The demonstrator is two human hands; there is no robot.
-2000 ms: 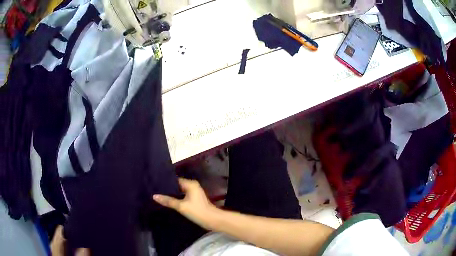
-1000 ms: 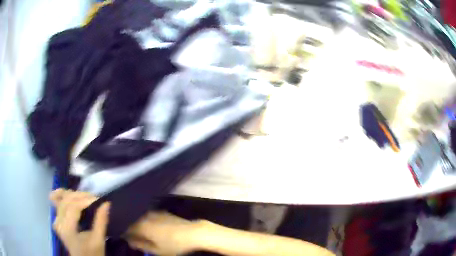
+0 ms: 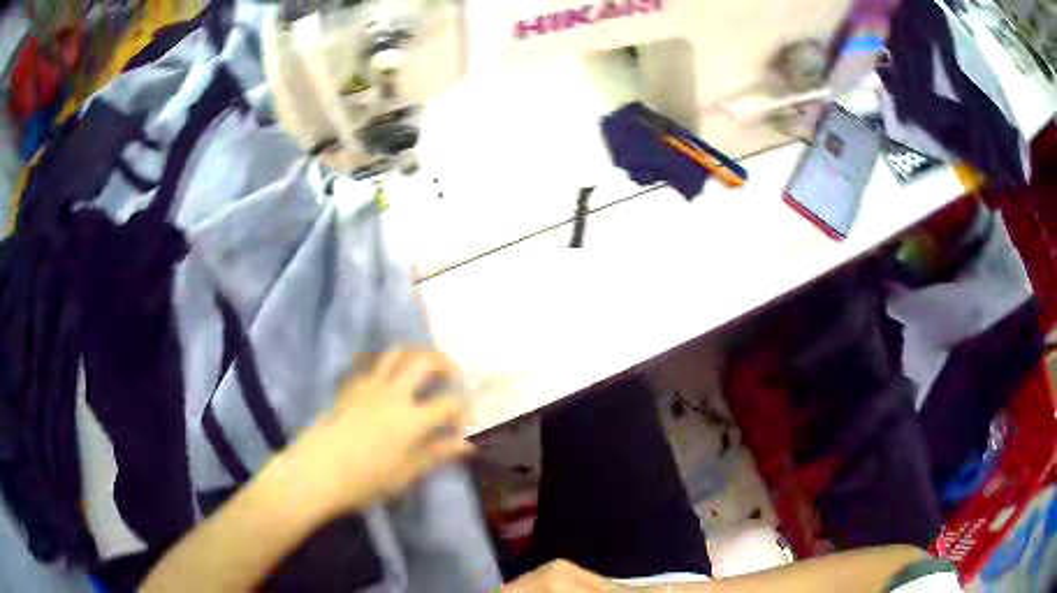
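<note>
A pale grey-blue panel point(image 3: 278, 220) runs from the needle area point(image 3: 388, 145) down over the table's front edge, with navy cloth point(image 3: 133, 348) beside it on the left. My left hand point(image 3: 406, 411), blurred, lies on the pale panel near its right edge; whether its fingers grip the cloth is unclear. My right hand point(image 3: 556, 577) is at the bottom edge of the picture beside the panel's hanging end, cut off, its fingers hidden. The white sewing machine head point(image 3: 522, 58) stands behind.
Right of the panel, a dark strip point(image 3: 582, 218) lies on the white table point(image 3: 545, 301). Orange-handled snips point(image 3: 707, 160) rest on a navy scrap point(image 3: 649, 148) under the machine arm. A phone point(image 3: 835, 170) lies farther right. Cloth and a red basket point(image 3: 1020, 463) are at the right.
The view swung left and came back. The pale side now shows where the navy panel lay in front. My left hand moved up from the lower left onto the panel; my right hand dropped to the bottom edge.
</note>
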